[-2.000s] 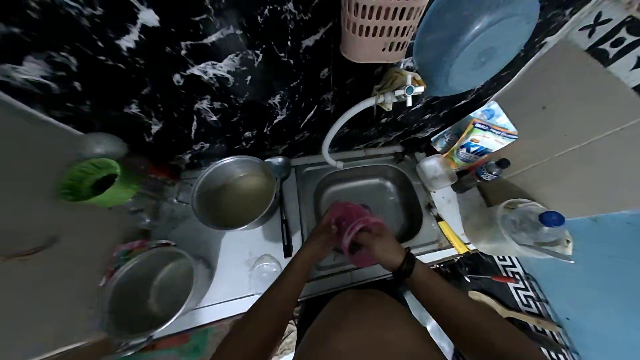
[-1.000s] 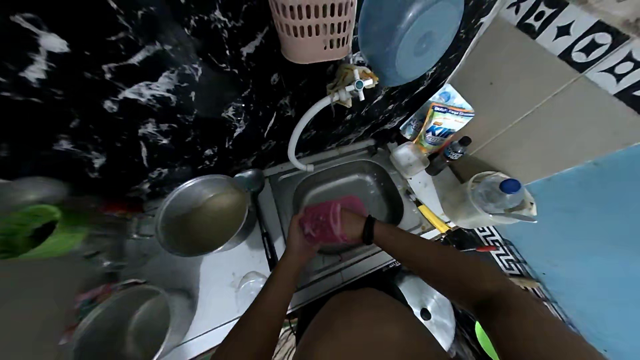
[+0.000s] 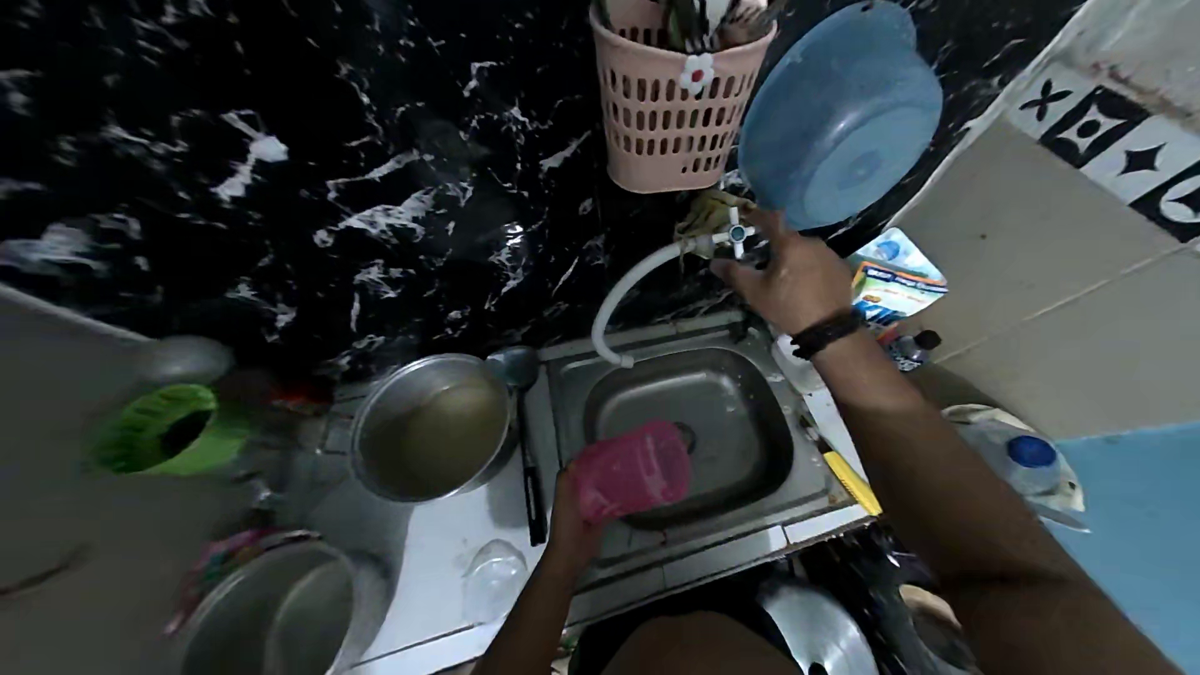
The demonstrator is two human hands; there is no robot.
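Note:
My left hand (image 3: 574, 516) holds a pink plastic cup (image 3: 633, 471) tilted on its side over the left part of the stainless steel sink (image 3: 741, 422). My right hand (image 3: 797, 277), with a dark bracelet at the wrist, is up at the wall tap (image 3: 737, 234), its thumb and fingers spread around the cross handle; whether they grip it is hard to tell. From the tap a white hose (image 3: 614, 305) curves down to the sink's back left edge. No water is plainly seen coming out of it.
Left of the sink are a pot of cloudy liquid (image 3: 436, 427), a black-handled ladle (image 3: 531, 469), a clear glass (image 3: 495, 577) and a large pot (image 3: 281, 614). A yellow-handled knife (image 3: 851, 483) lies at the right rim. A pink basket (image 3: 675, 112) and blue basin (image 3: 844, 122) hang above.
My right hand has left the pink cup and moved up to the tap. My left hand still has the cup, now tilted sideways. The view has shifted.

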